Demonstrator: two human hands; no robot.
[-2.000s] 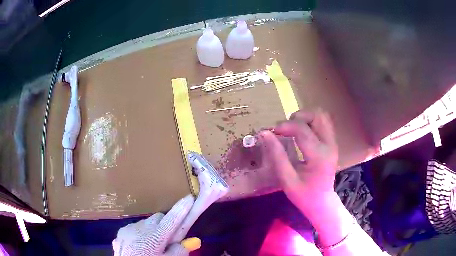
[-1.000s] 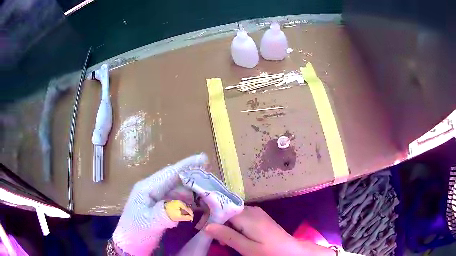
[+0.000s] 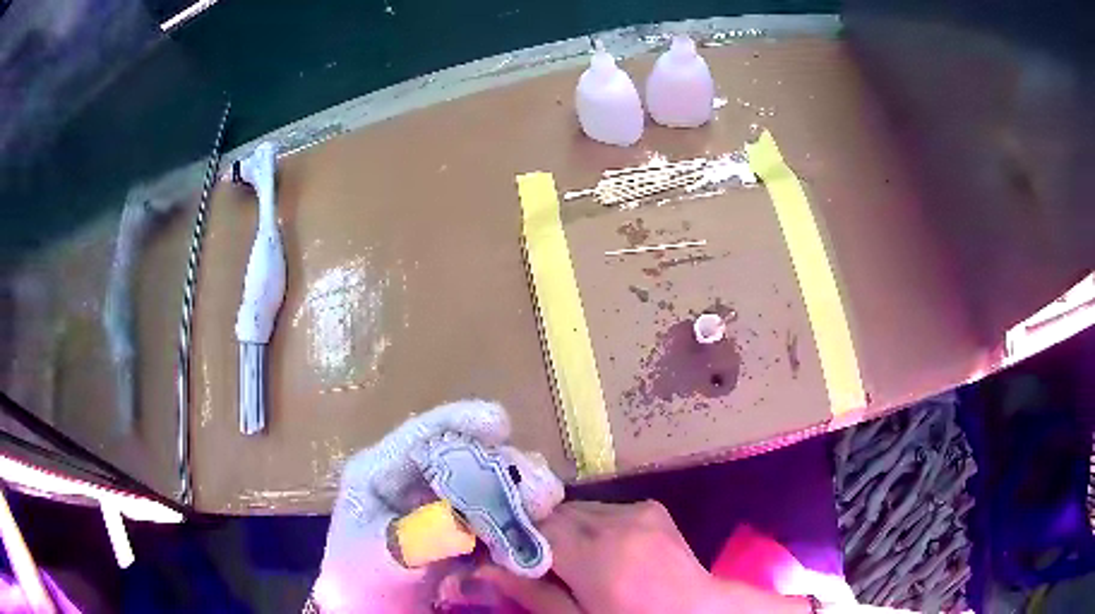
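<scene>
My left hand (image 3: 384,504), in a white knit glove with a yellow piece (image 3: 432,534) at the thumb side, is shut on a white-grey handle-shaped part (image 3: 486,498). The part's hollow oval head with a grey edge faces up, near the bench's front edge. My bare right hand (image 3: 618,558) is beside it at the part's lower side; its fingers are partly hidden behind the head, and both hands appear to grip the part. I cannot see a stick in the right hand. A small white cup (image 3: 710,327) stands on a stained patch.
Two white squeeze bottles (image 3: 610,102) stand at the back. Pale sticks (image 3: 660,180) lie below them, with one apart. Two yellow tape strips (image 3: 564,324) border this area. Another part (image 3: 261,288) lies left beside a striped rod (image 3: 190,300). Tangled parts (image 3: 901,504) lie below the bench at right.
My right hand has come from beside the cup to the held part. The part's head has turned so its hollow side faces up. The view has shifted, moving the bench things rightward in the picture.
</scene>
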